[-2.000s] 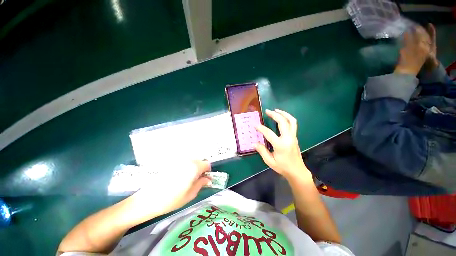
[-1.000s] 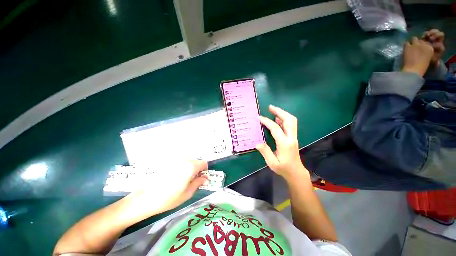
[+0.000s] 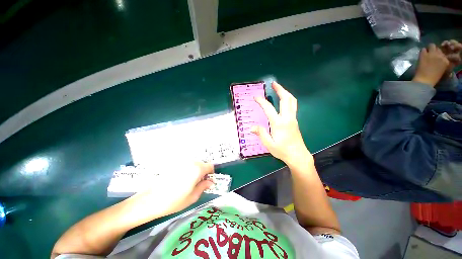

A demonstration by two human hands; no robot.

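A smartphone [image 3: 248, 119] with a lit pink list screen lies on the green surface, against the right end of overexposed white sheets [image 3: 177, 141]. My right hand [image 3: 281, 121] is over the phone's right side, fingers apart, holding nothing. My left hand [image 3: 185, 187] grips a pale strip, likely a panel [image 3: 221, 183], in front of the sheets. One end with faint dark marks sticks out past my fingertips and the other end shows left of my hand. The hand hides its middle.
A person in denim sleeves [image 3: 400, 126] sits at the right, hands at the surface. A crinkled clear bag [image 3: 392, 19] and a smaller shiny clear piece [image 3: 405, 61] lie near them. A pale metal rail [image 3: 126, 60] and post [image 3: 204, 28] border the back. A blue object [image 3: 2, 214] is cut off at left.
The phone screen went from a picture with a pink lower panel to a pink list. My right hand has moved up over the screen. My left hand stays on the strip. The neighbour's hands moved slightly right.
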